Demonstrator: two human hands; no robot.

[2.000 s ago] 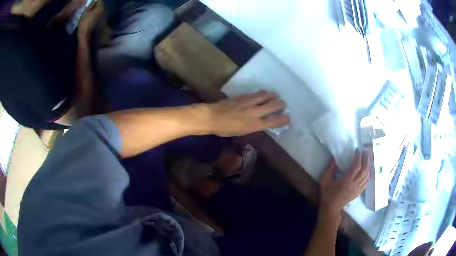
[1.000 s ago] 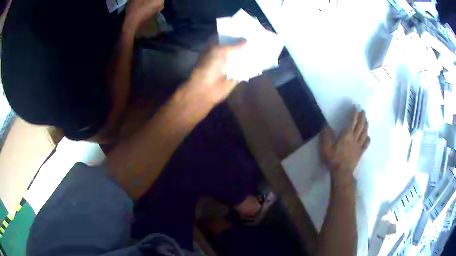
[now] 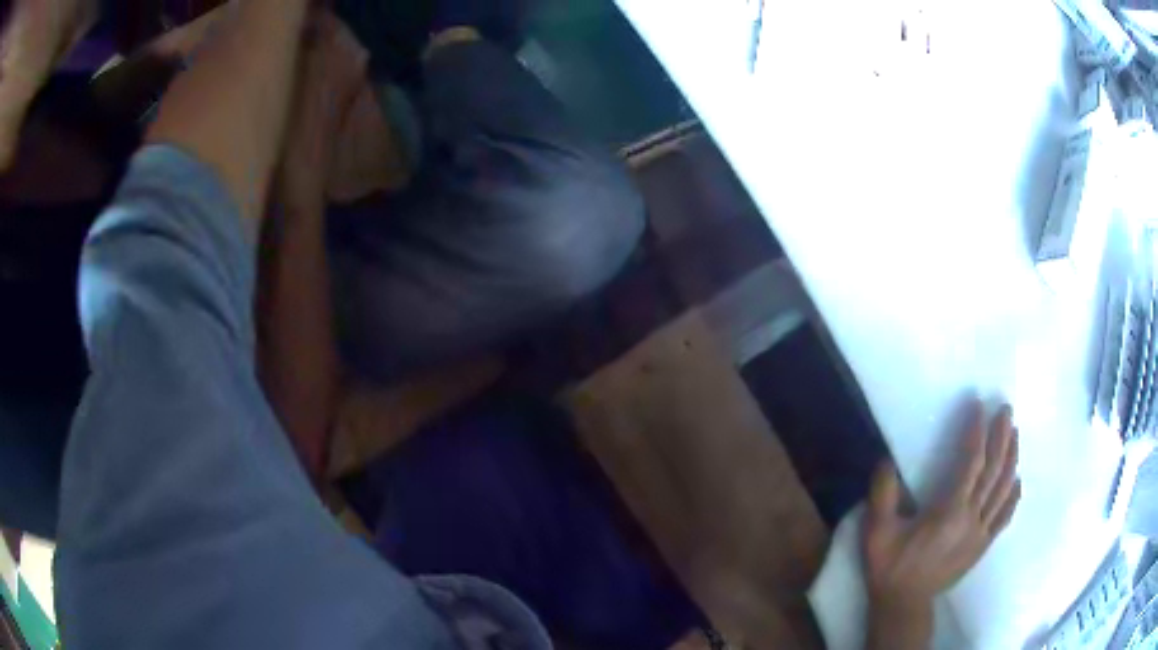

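My right hand [image 3: 946, 533] lies flat on the white table top [image 3: 940, 279] near its edge at the lower right. Its thumb is apart from the fingers and no object shows in it. My left forearm [image 3: 229, 95] reaches up and leaves the picture at the top left, so my left hand is out of view. White printed cartons [image 3: 1069, 191] lie along the far right of the table. Printed label sheets [image 3: 1098, 603] with rows of dark marks lie at the lower right. Glare hides detail on the white surface.
A brown cardboard box [image 3: 698, 444] stands beside the table edge, with a dark gap next to it. Another person's clothed leg [image 3: 508, 229] is at the upper middle. Part of another person's hand [image 3: 38, 51] shows at the top left.
My left hand, holding white paper one second ago, has moved up and left out of the picture. My right hand stays on the table. The view has shifted, showing more of the neighbouring person.
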